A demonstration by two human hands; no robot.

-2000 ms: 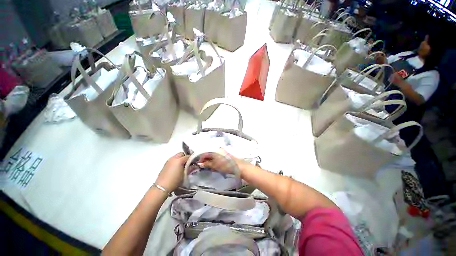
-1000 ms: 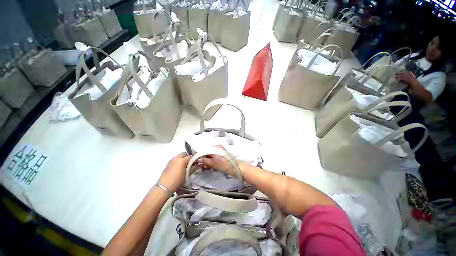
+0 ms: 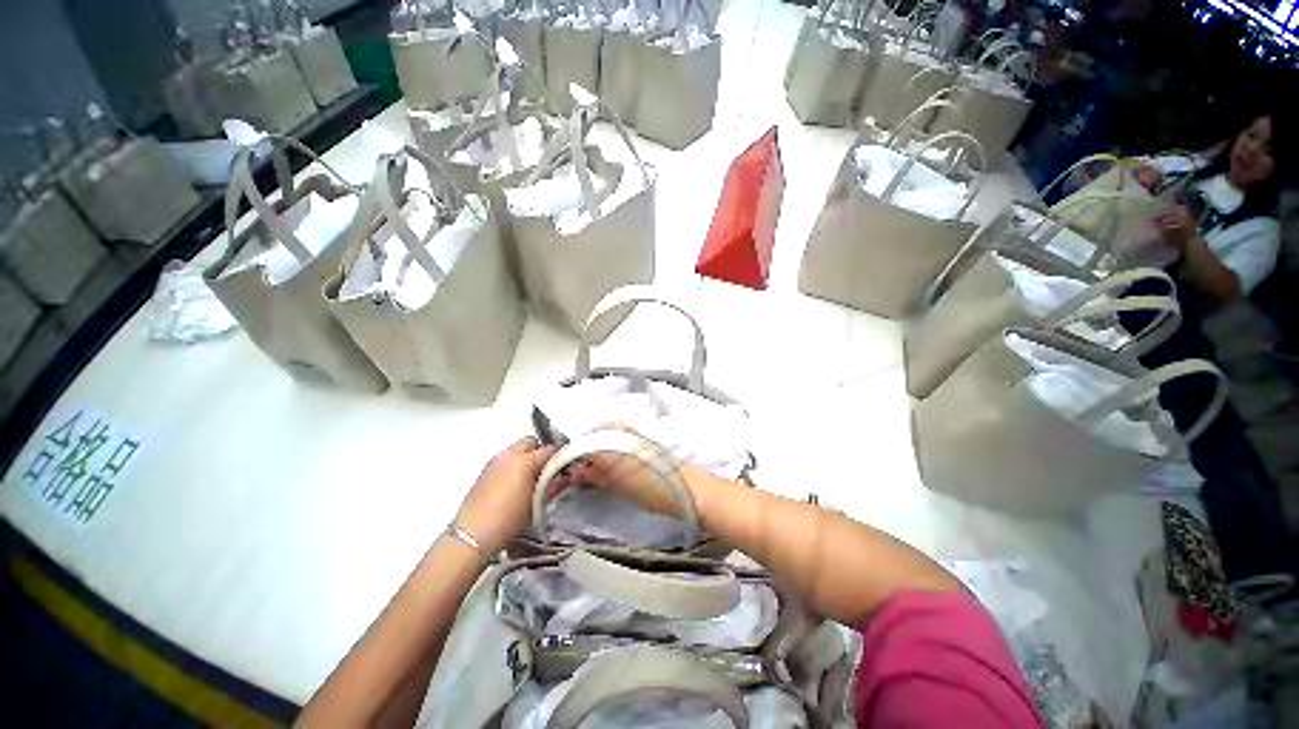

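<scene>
Several beige tote bags stand in a row close in front of me, with white stuffing tissue [image 3: 648, 406] in the far bag's mouth. My left hand [image 3: 509, 487] is at the left side of a bag opening, its fingers pinching a small dark piece [image 3: 544, 423] that sticks up. My right hand [image 3: 610, 463] reaches in from the right, partly behind a bag handle [image 3: 670, 477]; its fingertips are close to my left fingers at the bag's edge. What the right fingers hold is too small and hidden to tell.
A red wedge-shaped object [image 3: 744, 214] stands mid-table. Stuffed tote bags stand at left [image 3: 442, 321] and right [image 3: 997, 434]. A green-lettered label [image 3: 81, 470] lies at left. Crumpled clear plastic and a leopard-print cloth [image 3: 1191, 558] are at right. A person [image 3: 1225, 235] handles a bag at upper right.
The view has shifted slightly, so the table's things sit a little differently. Both hands stay at the same bag edge. The person at right has a bag raised in their hands.
</scene>
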